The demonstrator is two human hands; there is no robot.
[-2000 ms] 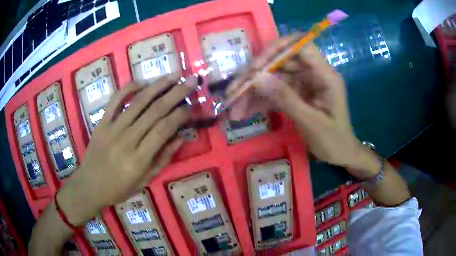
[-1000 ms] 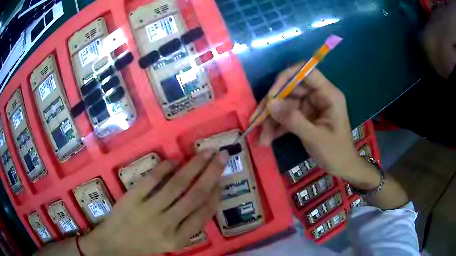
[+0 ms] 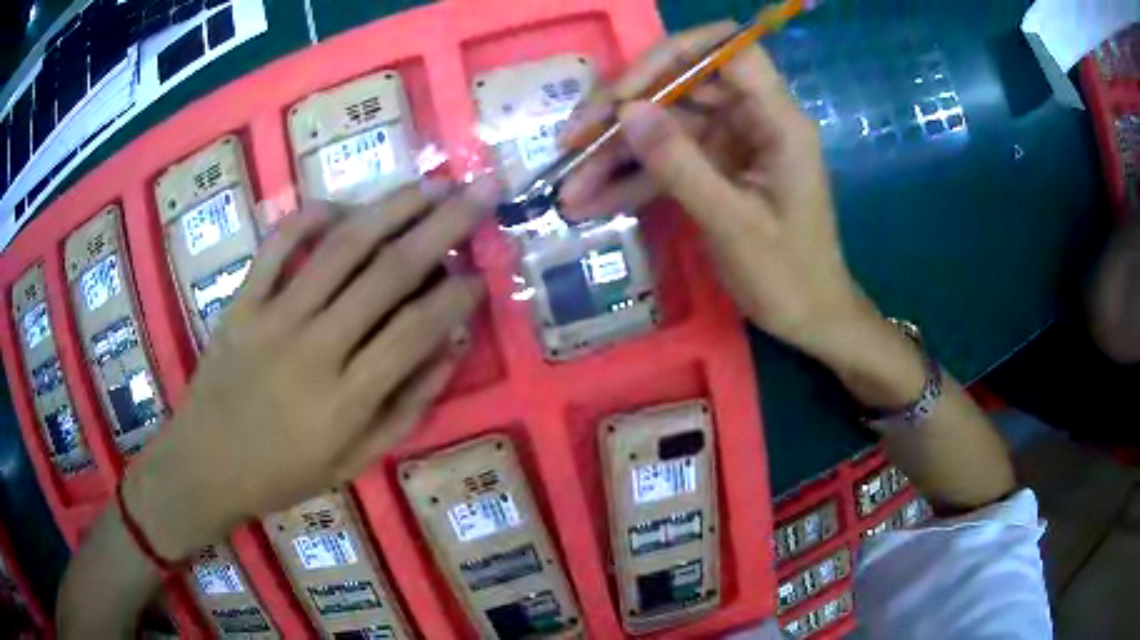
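Note:
A red foam tray (image 3: 538, 406) holds two rows of gold-beige phone bodies. My right hand (image 3: 731, 188) holds orange tweezers (image 3: 713, 63), tips down and left at a small black adhesive piece (image 3: 528, 206) over the upper right phone body (image 3: 578, 294). My left hand (image 3: 313, 338) lies spread over the tray's middle, its fingertips by a shiny clear release liner sheet (image 3: 481, 256); whether it grips the sheet is hidden. The lower right phone body (image 3: 663, 538) has a black piece (image 3: 681, 444) at its top end. The neighbouring phone body (image 3: 490, 531) shows bare slots there.
Black pads on white liner (image 3: 188, 44) lie beyond the tray at upper left. The dark green bench (image 3: 900, 238) carries a clear sheet with small shapes. More red trays (image 3: 825, 550) stand at lower right and upper right. Part of another person shows at the right edge.
Since one second ago, both hands have moved up from the lower right phone, which now shows its black piece uncovered. The tweezer tips are now at the clear sheet over the upper row.

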